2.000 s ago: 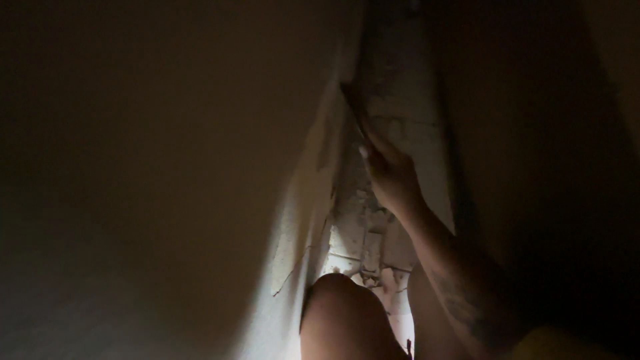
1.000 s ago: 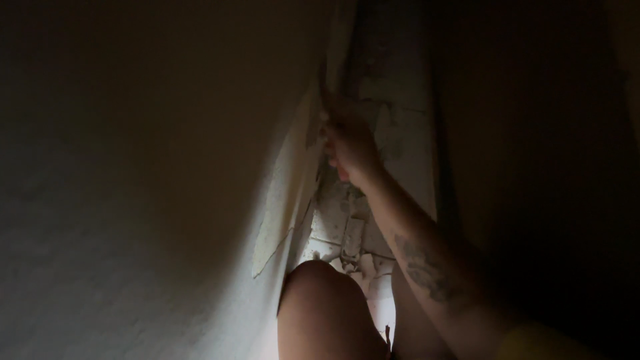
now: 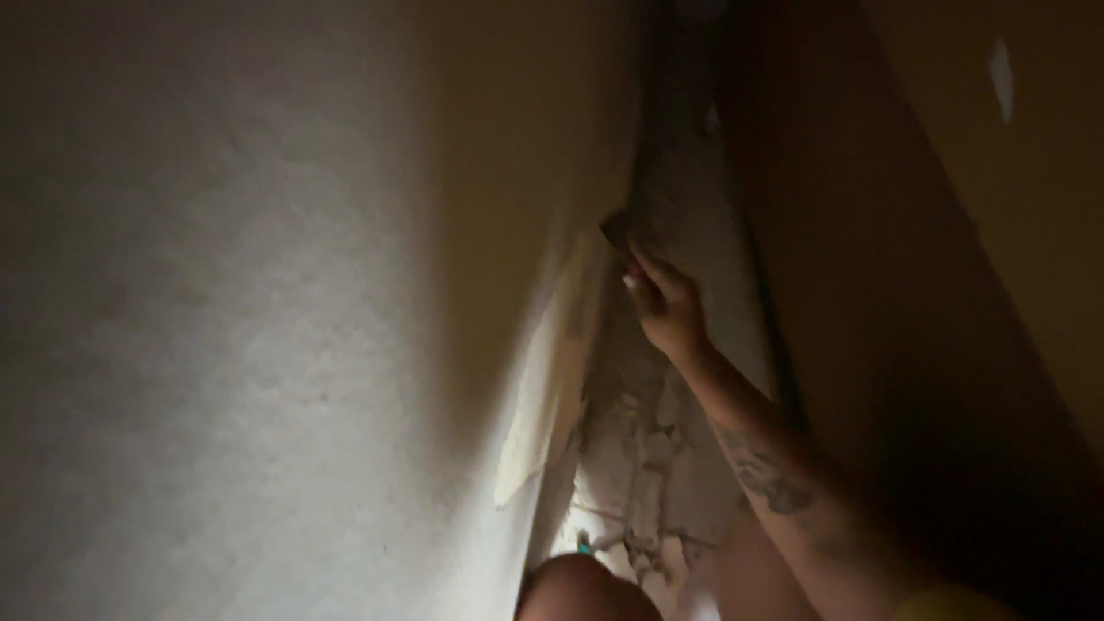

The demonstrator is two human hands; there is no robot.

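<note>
My right hand (image 3: pixel 668 302) reaches up from the lower right, its fingers closed around a flat-bladed scraper (image 3: pixel 615 231). The dark blade is at the lower part of the painted wall on the left (image 3: pixel 302 371), though dimness hides whether it touches. Below the hand, a pale patch of bared wall (image 3: pixel 530 414) with a ragged edge runs along the wall's lower part. My left hand is out of the picture.
Loose flakes and broken pieces of wall covering (image 3: pixel 660 552) lie on the narrow floor. My bare knee (image 3: pixel 591 591) is at the bottom, beside a small teal object (image 3: pixel 584 543). A dark brown surface (image 3: pixel 828 224) bounds the right side.
The view has shifted, and more light falls on the left wall. My right hand stays on the scraper, whose blade now shows broader. A small teal object has come into sight by my knee.
</note>
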